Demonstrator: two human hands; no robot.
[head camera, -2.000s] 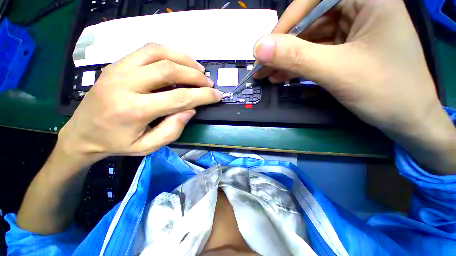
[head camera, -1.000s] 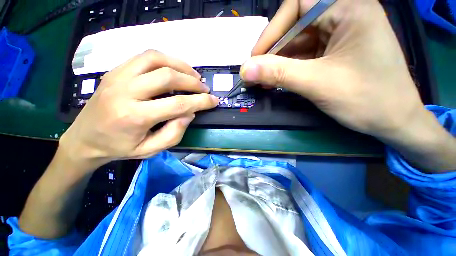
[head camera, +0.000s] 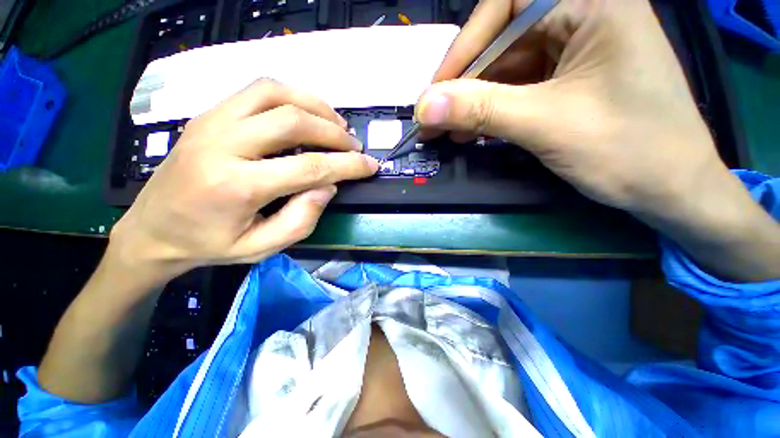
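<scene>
A phone mid-frame assembly (head camera: 412, 162) lies in the black foam assembly tray (head camera: 505, 192), with a white square pad (head camera: 385, 134) and a red tab (head camera: 420, 180) at its near edge. My right hand (head camera: 547, 103) holds silver tweezers (head camera: 505, 41) like a pen; their tip touches the near end of the circuit board. My left hand (head camera: 248, 175) rests over the tray, its index fingertip on the board beside the tweezer tip. Any tiny part at the tips is too small to tell. A long white backing sheet (head camera: 291, 73) lies across the phones behind my hands.
A blue parts bin (head camera: 30, 107) stands at the left and another blue bin (head camera: 753, 26) at the upper right, on the green mat (head camera: 359, 233). A dark carrier tape (head camera: 94, 32) lies at the upper left. Dark trays with white squares (head camera: 192, 303) show below the bench edge.
The tweezer tip has shifted slightly left along the board towards my left fingertip. My left hand stays pressed in place. The whole view has shifted slightly.
</scene>
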